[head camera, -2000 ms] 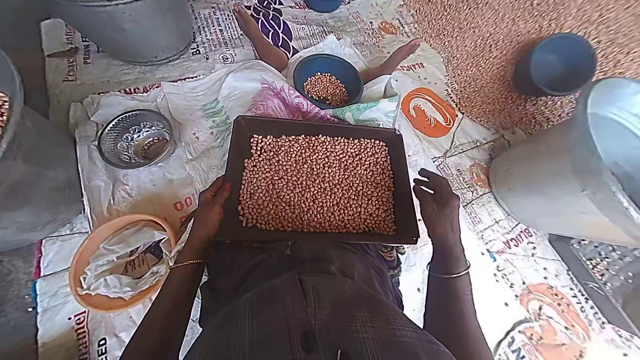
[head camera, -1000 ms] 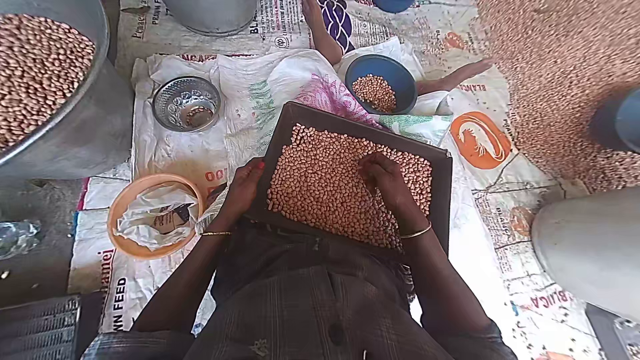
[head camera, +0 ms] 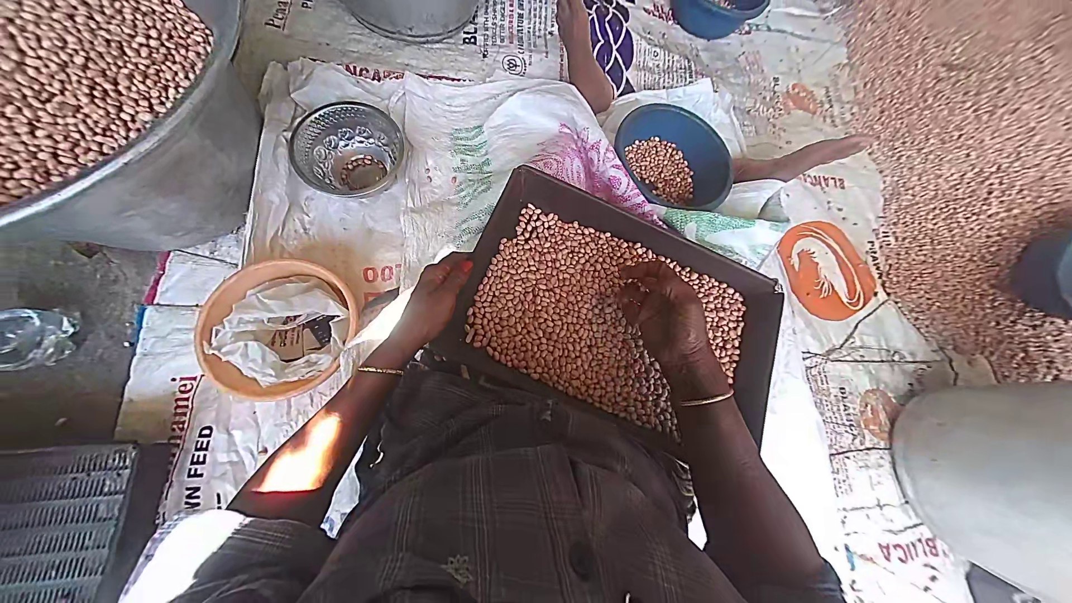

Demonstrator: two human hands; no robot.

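Observation:
A dark rectangular tray rests tilted on my lap, spread with pinkish-brown shelled peanuts. My left hand grips the tray's left edge. Over the peanuts, right of the middle, is my right hand, with its fingers bent; whether a peanut is between them is hard to see. Just beyond the tray stands a blue bowl partly filled with peanuts. A patterned metal bowl with a few peanuts lies at the upper left. Nearer on the left is an orange basin lined with a white bag.
A large metal tub heaped with peanuts fills the upper left corner. On the right are a broad spread of peanuts and a metal vessel. Another person's bare foot reaches beside the blue bowl. Printed sacks cover the floor.
My right hand has come from beside the tray to over the peanuts, where it remains. The tray has turned to a slant. My left hand stays at its edge. The view has shifted left.

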